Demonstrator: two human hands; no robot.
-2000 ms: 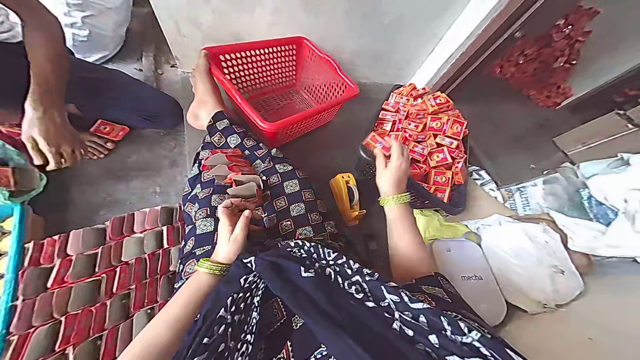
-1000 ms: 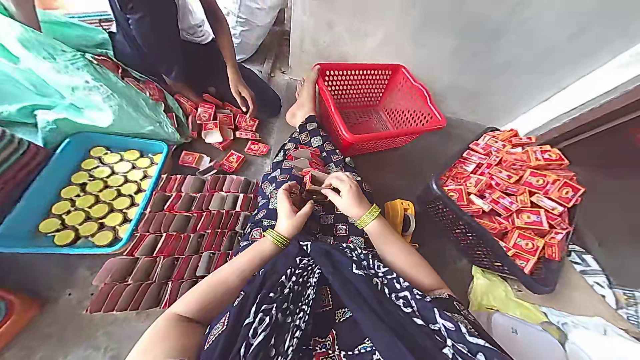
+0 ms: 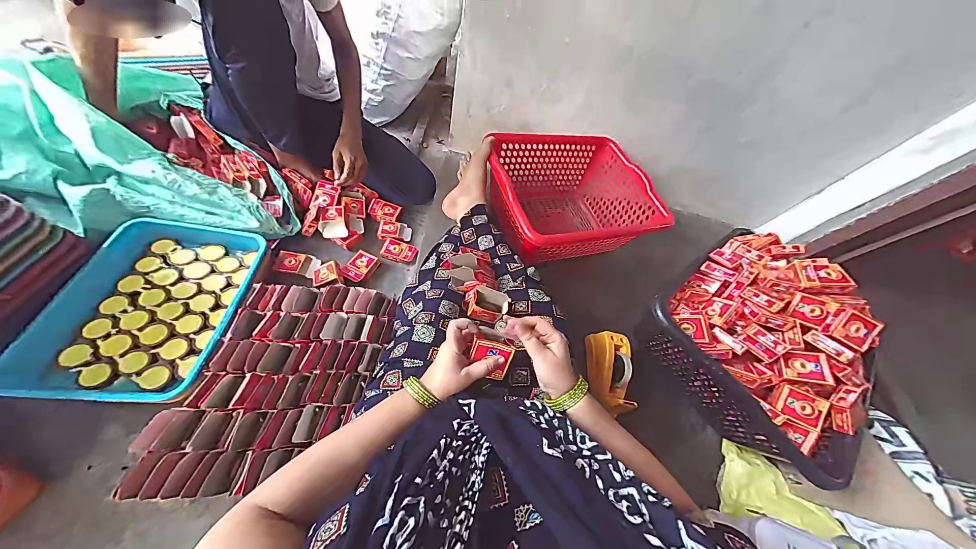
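Over my lap, my left hand (image 3: 460, 358) holds a small red printed carton (image 3: 492, 358), its thumb across the front face. My right hand (image 3: 543, 347) is at the carton's upper edge, fingertips pinched at what looks like its flap; how firmly it grips is hard to tell. Just beyond, a carton with its end open (image 3: 486, 303) lies on my leg, with more cartons in a row behind it. A yellow tape dispenser (image 3: 608, 372) stands on the floor right of my leg. Farther right, a dark plastic basket (image 3: 686, 389) is heaped with red cartons (image 3: 807, 368).
Rows of cartons with dark flaps (image 3: 293, 351) lie left of my leg. Beyond them are a blue tray (image 3: 255, 267) of yellow-topped round pieces, a green sheet (image 3: 69, 152) and loose cartons. A person (image 3: 305, 91) sits at upper left. A red basket (image 3: 583, 183) stands beside my foot.
My right hand has moved from the heaped dark basket at the right to my lap beside my left hand. The red carton in my left hand now shows its printed face. The view has swung left.
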